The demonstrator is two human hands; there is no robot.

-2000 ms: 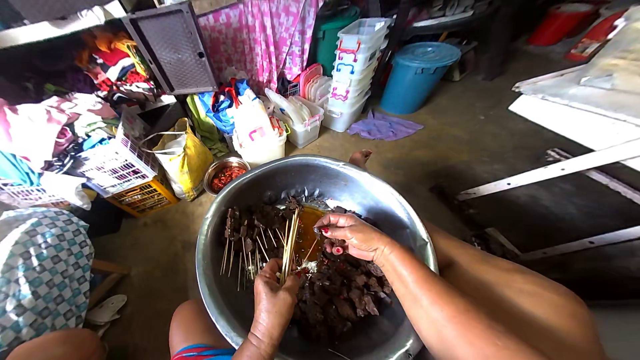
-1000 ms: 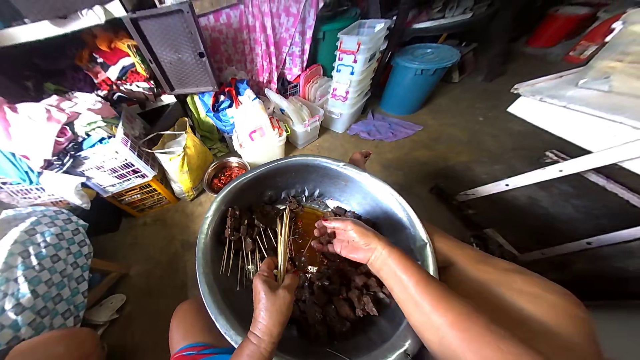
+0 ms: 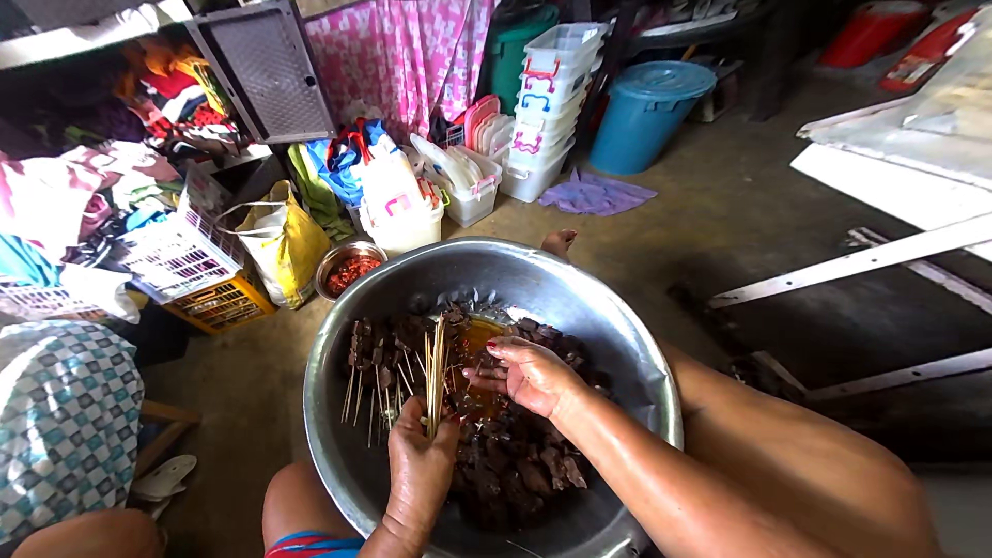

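A large round metal basin [image 3: 496, 249] sits between my legs. My left hand [image 3: 421, 449] grips a bundle of thin wooden skewers [image 3: 435, 364] that points up over the basin. My right hand [image 3: 535, 373] is right of the bundle, palm partly up with its fingers apart; no piece of meat shows clearly in it. Dark meat chunks [image 3: 515, 469] are heaped in the lower right of the basin. Threaded meat skewers [image 3: 364, 349] lie along its left side, sticks toward me. Orange-brown liquid [image 3: 482, 337] pools near the middle, partly behind my right hand.
A metal bowl of red food [image 3: 350, 271] stands left of the basin, beside a yellow bag [image 3: 287, 248] and an orange crate [image 3: 225, 302]. Stacked plastic containers [image 3: 542, 116], a blue lidded bin [image 3: 651, 116] and a purple cloth [image 3: 595, 194] are beyond. A white metal frame [image 3: 860, 267] stands right.
Two seconds ago my right fingers were pinched together over the meat; now they are spread with the palm turned partly up. My left hand still holds the skewer bundle.
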